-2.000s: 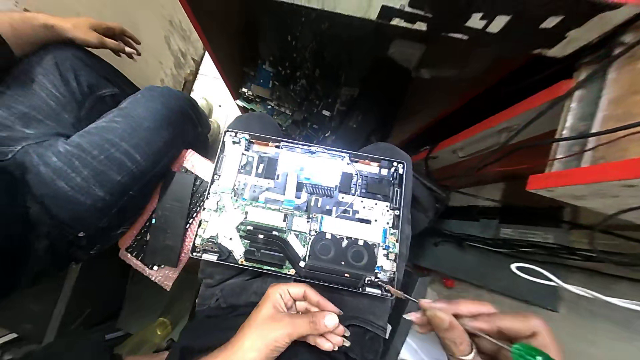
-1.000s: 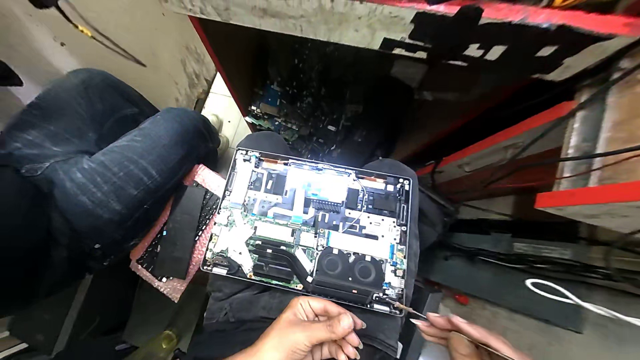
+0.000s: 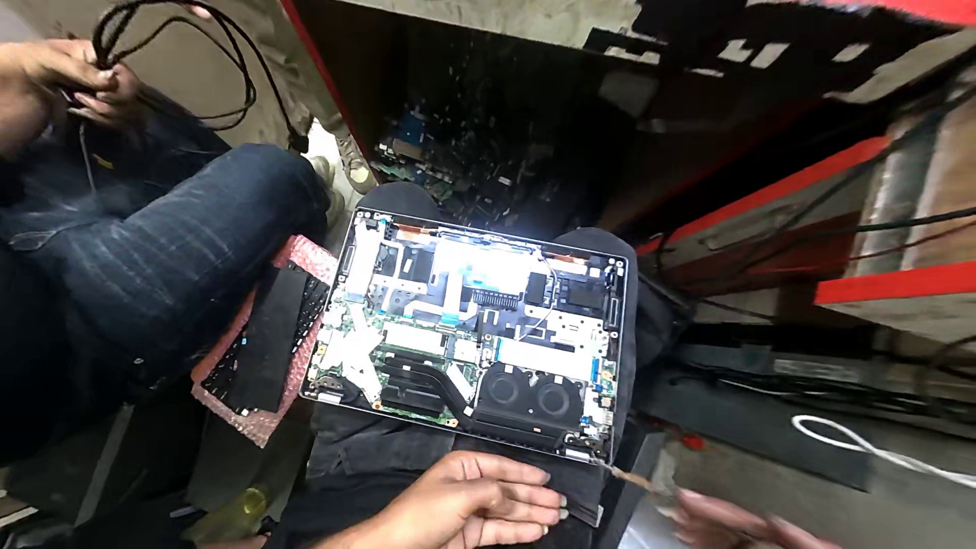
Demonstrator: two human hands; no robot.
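Observation:
An opened laptop base (image 3: 427, 366) lies on my lap, its circuit board, twin cooling fans (image 3: 530, 393) and ribbon cables exposed. My left hand (image 3: 488, 499) is palm up just below the laptop's near edge, fingers extended and slightly curled, with nothing seen in it. At the lower right, my right hand (image 3: 732, 522) is blurred and partly cut off by the frame. It holds a thin tool (image 3: 629, 478), whose tip reaches the laptop's near right corner by the hinge. The tool's handle is hidden.
Pink bubble wrap (image 3: 263, 435) with a keyboard and a dark flat part (image 3: 278, 339) lies left of the laptop. Another person's hands (image 3: 76, 84) hold a black cable (image 3: 248, 99). Circuit boards (image 3: 412, 152) are heaped beyond my knees. A white cable (image 3: 877, 450) loops at right.
The other person's hands now hold a looped black cable. My left hand's fingers have straightened and its palm has turned up. My right hand still holds the thin tool at the laptop's corner.

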